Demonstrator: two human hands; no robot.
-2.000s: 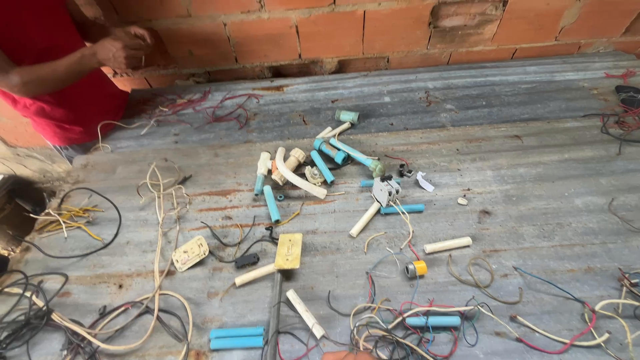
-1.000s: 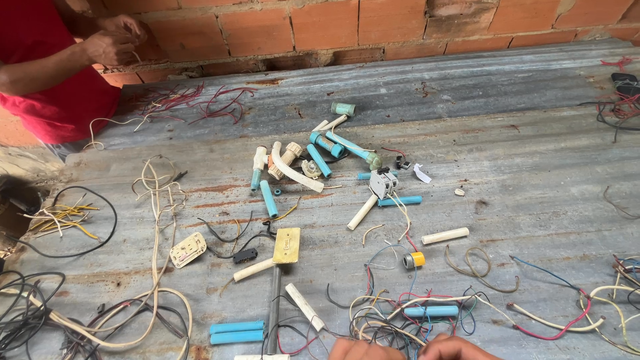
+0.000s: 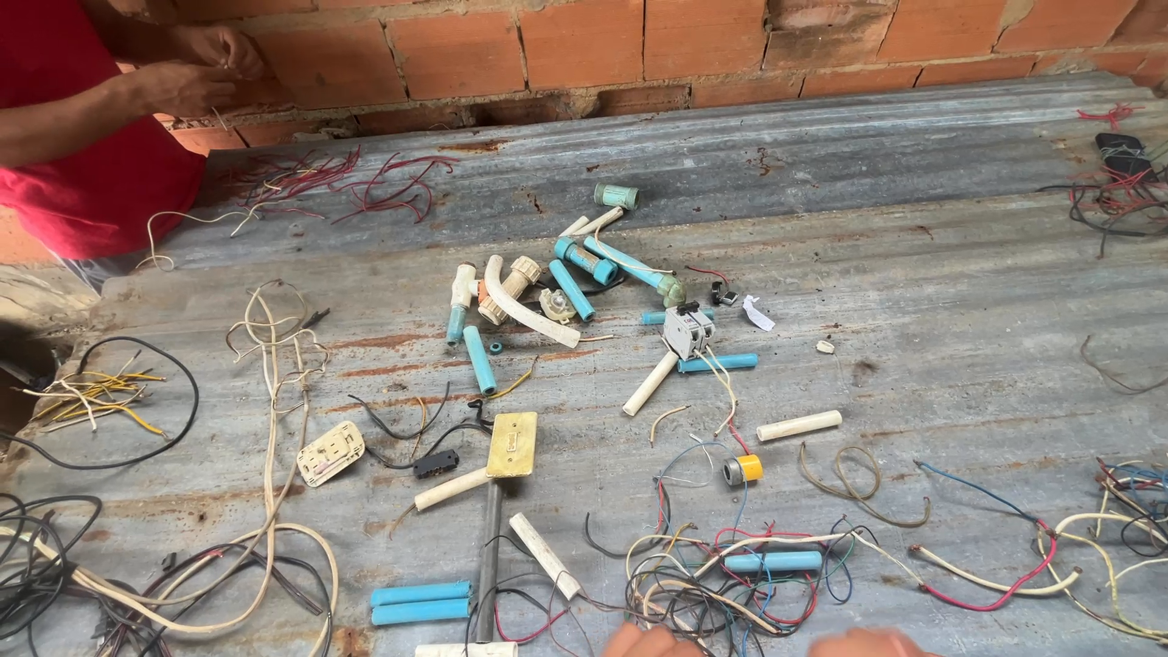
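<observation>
At the bottom edge, my left hand (image 3: 652, 641) shows only its knuckles, beside a tangle of thin coloured wires (image 3: 693, 584). Farther right, my right hand (image 3: 867, 643) is likewise cut off by the frame. The fingertips of both are hidden, so what they hold cannot be seen. A blue pipe piece (image 3: 773, 561) lies among the wires. Beyond them are a yellow and grey cylindrical part (image 3: 742, 470) and a white pipe piece (image 3: 799, 425). Left of my left hand lies another white pipe piece (image 3: 545, 555).
Blue and white pipe pieces and fittings (image 3: 529, 310), a grey electrical breaker (image 3: 689, 330), a yellowed cover plate (image 3: 513, 445) and cables (image 3: 274, 438) lie on a corrugated metal sheet (image 3: 958, 274). A person in red (image 3: 91, 182) stands at the far left, by a brick wall (image 3: 584, 50).
Two seconds ago only a sliver of skin showed at the bottom edge; one second ago both hands were there, close together. Now they are farther apart and lower in view.
</observation>
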